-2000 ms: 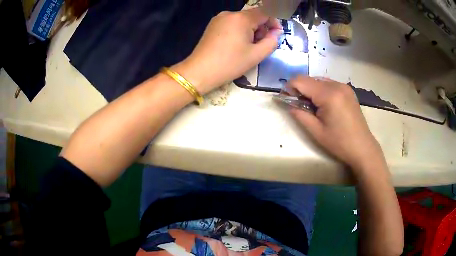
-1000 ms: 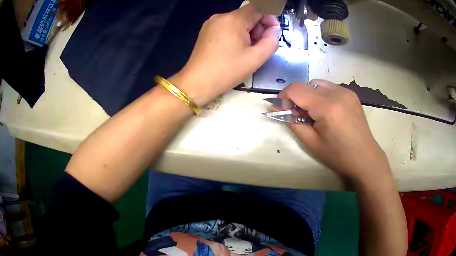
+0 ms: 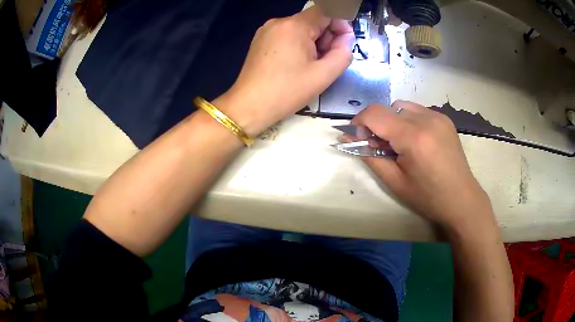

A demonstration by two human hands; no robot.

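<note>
My left hand (image 3: 293, 60) is at the left side of the presser foot (image 3: 359, 49), thumb and forefinger pinched together. Whether thread or anything else is between the fingertips is too small to tell. My right hand (image 3: 413, 141) holds the silver thread snips (image 3: 365, 148) over the table's front part, blades apart and pointing left. The dark navy jacket panel (image 3: 151, 63) lies left of the machine, partly under my left hand and forearm. The bright needle plate (image 3: 353, 88) shows below the foot, with no cloth on it.
The machine head's knurled knob (image 3: 422, 41) hangs at the top right. Black cloth (image 3: 28, 82) hangs at the far left beside a blue and white box (image 3: 50, 31). The cream table (image 3: 284, 182) has a curved front edge. A red stool (image 3: 545, 277) stands lower right.
Compared with two seconds ago, the snips' blades show spread apart and my right hand sits slightly lower in view. My left hand stays beside the foot. Little differs from one second ago.
</note>
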